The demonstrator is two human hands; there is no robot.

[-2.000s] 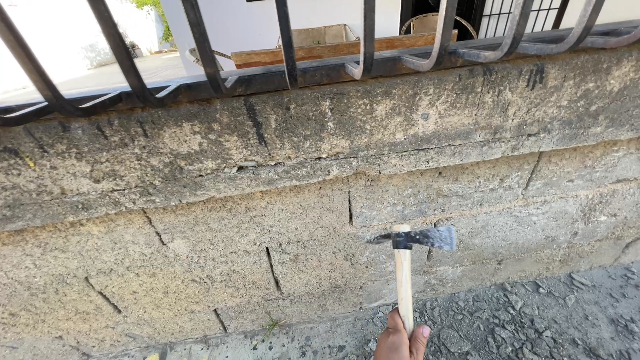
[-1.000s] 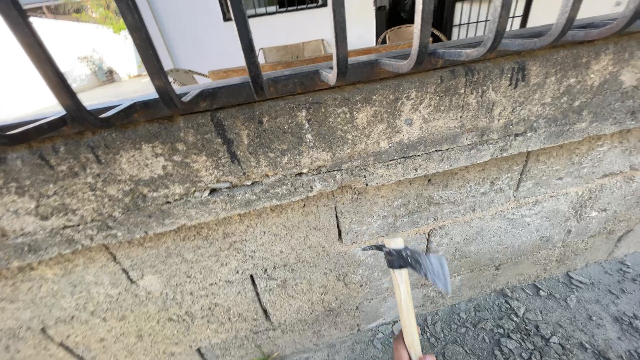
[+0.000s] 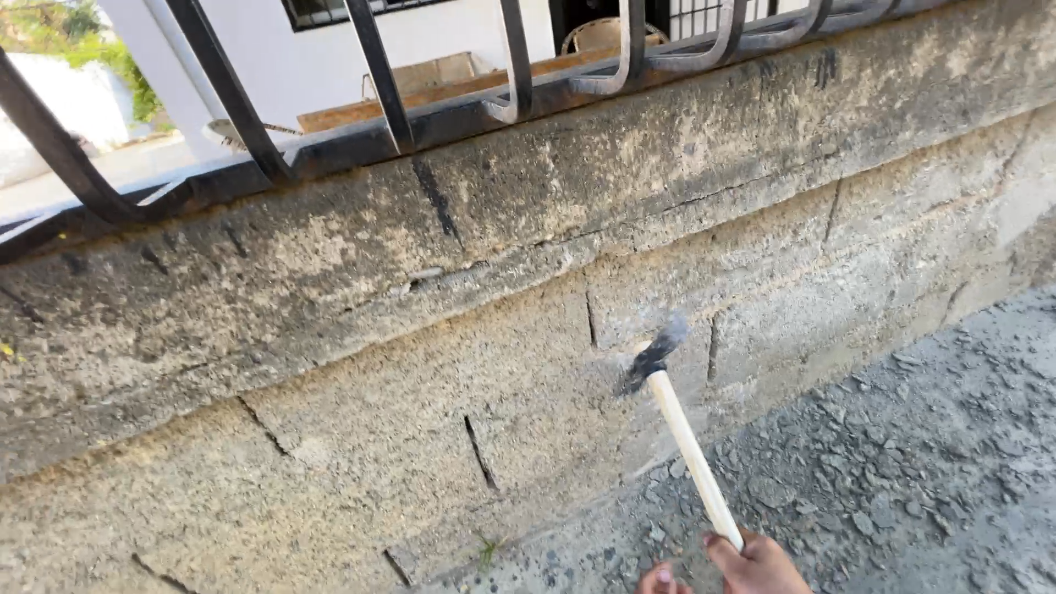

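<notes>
My right hand [image 3: 763, 565] is closed around the lower end of the pale wooden handle of an adze-like hammer [image 3: 697, 458]. Its dark metal head, blurred, is up against or just in front of the rough concrete-block wall [image 3: 528, 379], near a vertical joint. Whether it touches cannot be told. Fingertips of my left hand [image 3: 662, 579] show at the bottom edge, left of the handle; the rest of that hand is out of frame, and they appear apart from the handle. Grey patches mark the wall about the tool head.
A projecting weathered concrete ledge [image 3: 511, 202] runs above the blocks, topped by a black metal railing [image 3: 445, 128]. Broken grey chips [image 3: 833, 470] lie on the ground along the wall's foot. Behind the railing are a wooden board [image 3: 454, 91] and a chair [image 3: 610, 35].
The tool head has swung from pointing right and down to tilting up and right. Fingertips have come into view left of the handle. The view has shifted somewhat.
</notes>
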